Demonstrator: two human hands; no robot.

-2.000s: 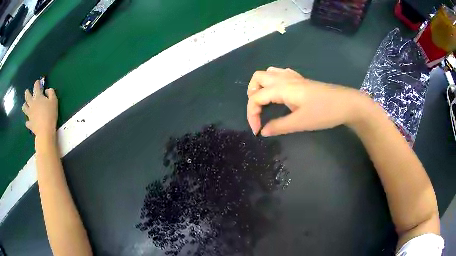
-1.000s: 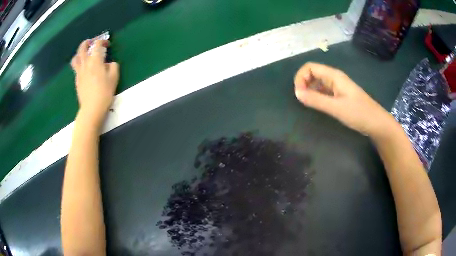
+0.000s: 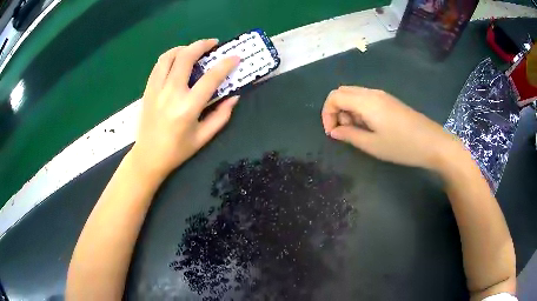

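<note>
A palm-sized handset assembly (image 3: 250,57) with a white key area, dark edges and a blue end is gripped in my left hand (image 3: 182,97), over the white rail. Its blue end points right; my fingers cover its left part. My right hand (image 3: 368,120) is over the dark bench with thumb and fingertips closed together; whether a tiny part is between them cannot be seen. A wide pile of tiny black parts (image 3: 271,217) lies on the bench below and between my hands.
A green conveyor belt (image 3: 118,59) runs beyond the white rail (image 3: 112,132). A dark upright smartphone (image 3: 437,23) stands at the upper right. A clear crinkled bag (image 3: 486,126) lies at the right, by a red object (image 3: 500,41) and a red and yellow container (image 3: 526,79).
My left hand has come right and back from the belt with the handset assembly, now over the rail. My right hand moved right and up, then slightly back left and down. The view has shifted.
</note>
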